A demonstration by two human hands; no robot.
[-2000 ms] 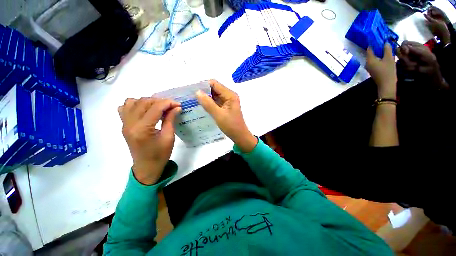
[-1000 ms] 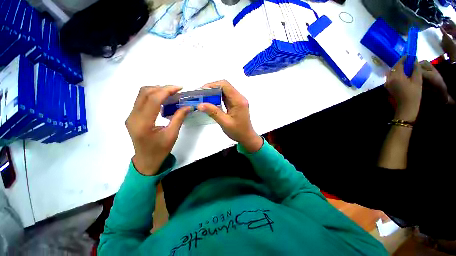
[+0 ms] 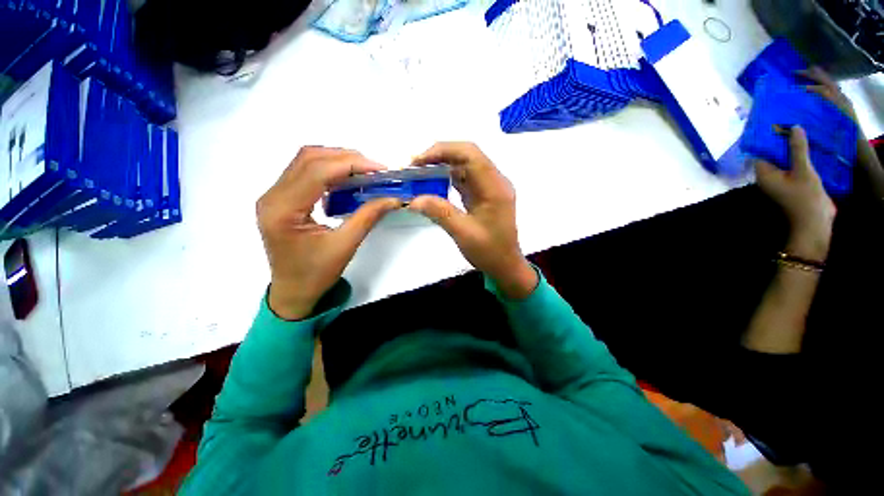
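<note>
A retail box (image 3: 388, 191) is held between both my hands above the table, its blue end facing me and a grey-white strip along its far edge. My left hand (image 3: 315, 228) grips its left end, thumb on the near edge and fingers behind. My right hand (image 3: 477, 208) grips its right end the same way. The two thumb tips nearly meet at the middle of the near edge. The box's large faces are mostly hidden.
Tall rows of blue boxes (image 3: 92, 160) stand at left, a phone (image 3: 19, 279) below them. A fanned stack of boxes (image 3: 572, 73) lies at upper right. A person's hand (image 3: 800, 189) beside it holds blue pieces. A black soft item (image 3: 218, 29) lies at the back.
The box has turned from its printed white face to its blue end facing me. My thumbs have moved onto its near edge. The view has shifted, and the neighbouring person's blue pieces have moved.
</note>
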